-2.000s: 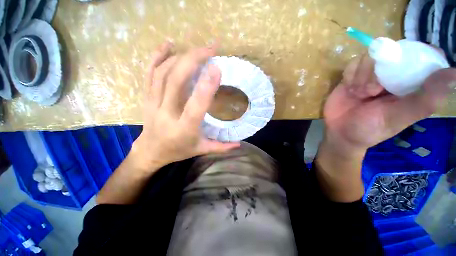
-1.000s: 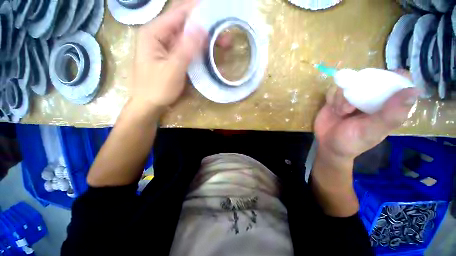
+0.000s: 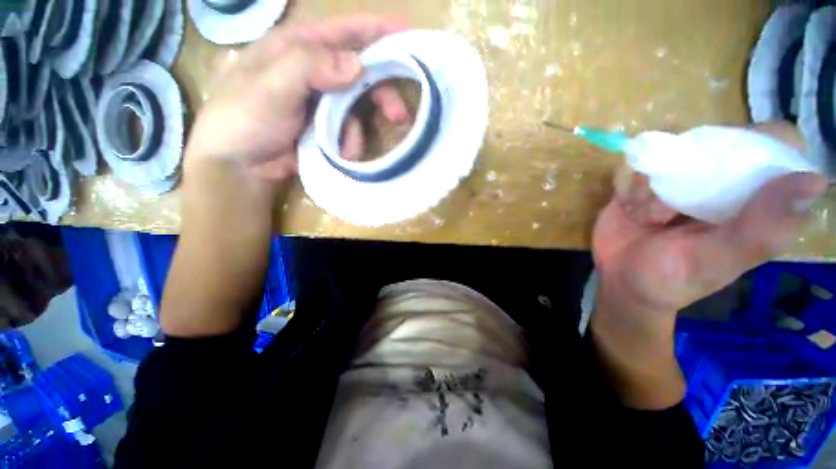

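Note:
A light grey flanged ring (image 3: 458,119) with a raised dark-banded collar is tilted above the bench in front of me, collar facing up. My left hand (image 3: 284,92) holds it at its left side, thumb on the collar's rim and fingertips showing through the open centre. My right hand (image 3: 683,234) holds a white glue bottle (image 3: 724,169) on its side. The bottle's teal hub and thin needle point left toward the ring, apart from it.
Leaning flanged rings (image 3: 73,46) crowd the tan bench (image 3: 550,55) at left; one ring (image 3: 137,124) lies beside them, another at the top. More stand at right. Below are blue crates, one with white balls (image 3: 136,314), one with small dark rings (image 3: 775,421).
The flanged ring was first seen with its flat side up and now shows its collar. Since the last frame it has moved down-left and tilted. The bottle has moved slightly right.

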